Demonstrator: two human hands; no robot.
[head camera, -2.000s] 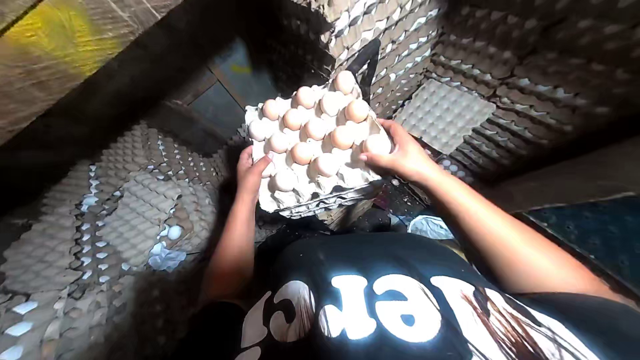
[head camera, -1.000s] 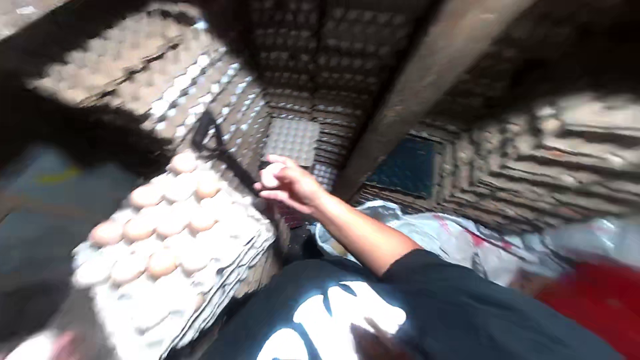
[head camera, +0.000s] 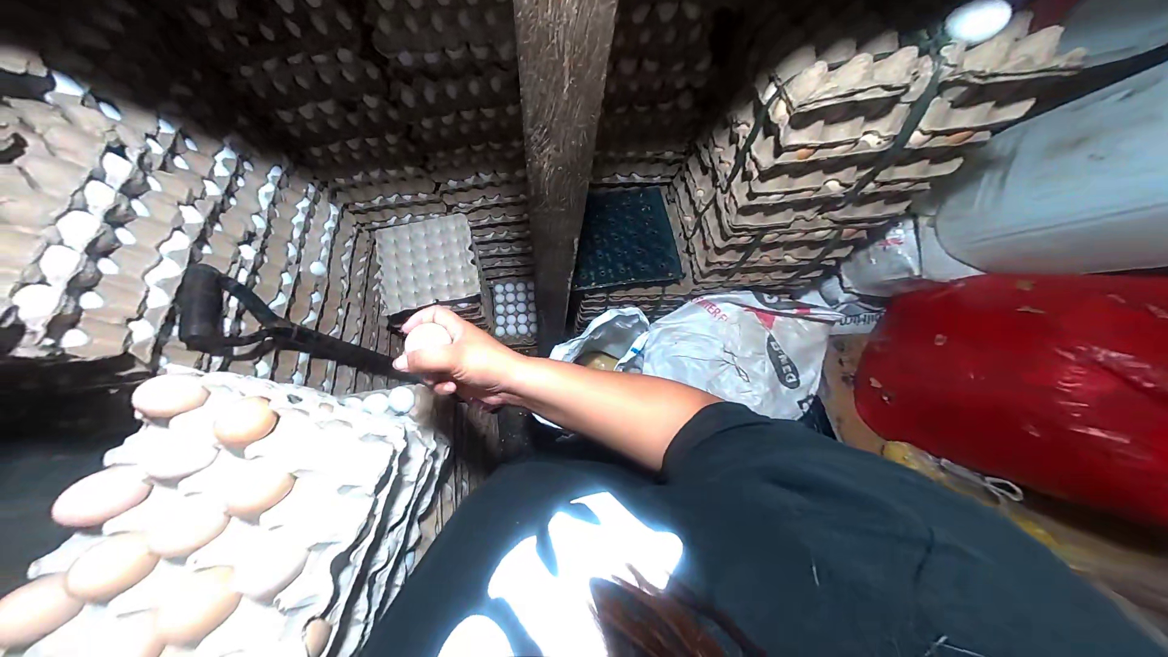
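My right hand (head camera: 461, 360) is closed around a pale egg (head camera: 427, 339), held to the right of a stack of pulp egg trays. The top egg tray (head camera: 338, 456) of that stack, at the lower left, holds brown and pale eggs (head camera: 185, 525), with bare cups along its right side. A black handle (head camera: 203, 306) on a dark shaft rises behind this stack and runs toward my hand. My left hand is outside the picture.
Tall stacks of egg trays (head camera: 301, 228) line the left and back. A wooden post (head camera: 566, 137) stands in the middle. Strapped trays (head camera: 821, 155), a white plastic bag (head camera: 721, 351), a red plastic-covered bundle (head camera: 1022, 392) and a dark green tray (head camera: 630, 237) are to the right.
My right hand has left the egg tray and holds an egg apart from it. My left hand, seen gripping the tray earlier, is out of view. The view has swung to the right.
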